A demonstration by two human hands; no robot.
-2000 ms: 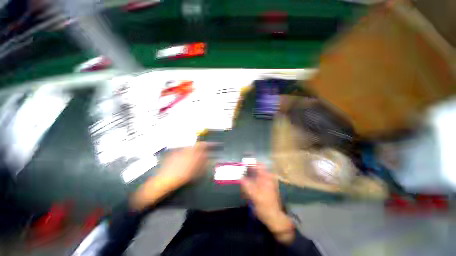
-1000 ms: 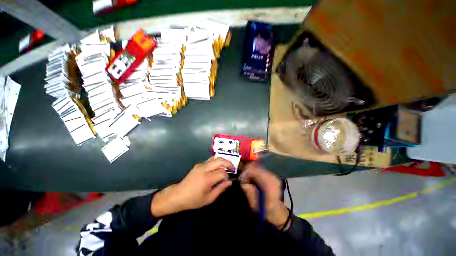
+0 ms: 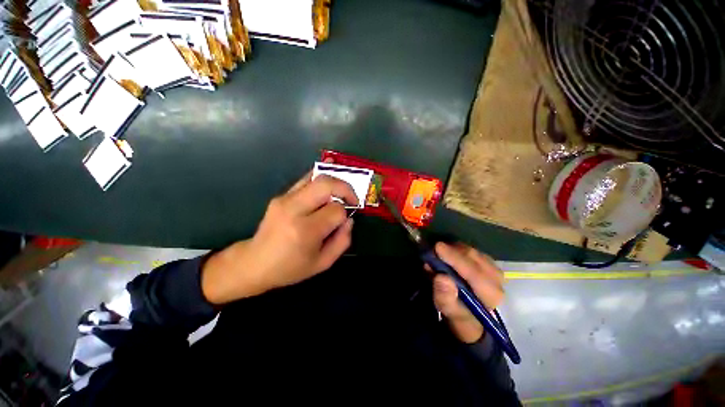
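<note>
A red device housing [image 3: 393,179] lies on the dark green mat in front of me, its orange patch at the right end. A white LCD module [image 3: 346,176] lies over its left part, its tail at the small green-gold circuit board [image 3: 374,191]. My left hand [image 3: 306,230] holds the LCD module with its fingertips; a very thin line shows by them. My right hand [image 3: 469,286] grips the blue handle of the soldering iron [image 3: 477,308]. The iron's tip is at the tail and board; whether it touches is too small to tell.
Piles of LCD modules [image 3: 163,61] lie at the upper left, with one loose module [image 3: 106,162] nearer me. At the right, a brown cardboard sheet [image 3: 497,171] bears a black fume fan [image 3: 636,60] and a white roll with a red band [image 3: 584,191], silvery specks around it.
The view has moved closer to the work. The LCD module has moved up over the housing, whose white-marked area is now covered. The iron has come to the module's tail.
</note>
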